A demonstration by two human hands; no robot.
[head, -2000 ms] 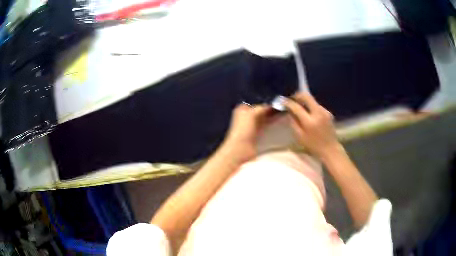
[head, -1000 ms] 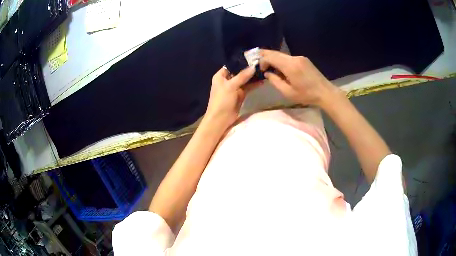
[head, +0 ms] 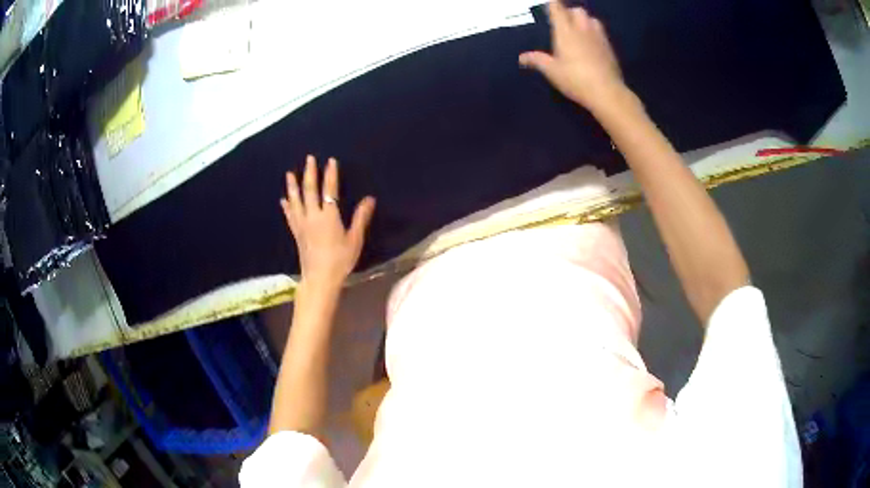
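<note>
Long matt black trousers or leggings lie stretched across the white table from the left to the right. My left hand lies flat on the left part of the black cloth with its fingers spread, a ring on one finger. My right hand is at the cloth's far edge near the top of the view, fingers apart, palm down. The tips of its fingers are close to the picture's top edge. Neither hand shows anything gripped. No white label shows now.
Shiny bagged black garments lie at the left. A yellow sticker sheet and a pale sheet lie behind the cloth. A red strip is at the right table edge. A blue crate is under the table.
The hands were together at a small white label on the waist; they have let go and parted, left hand to the left, right hand up and away. The waist part now lies flat.
</note>
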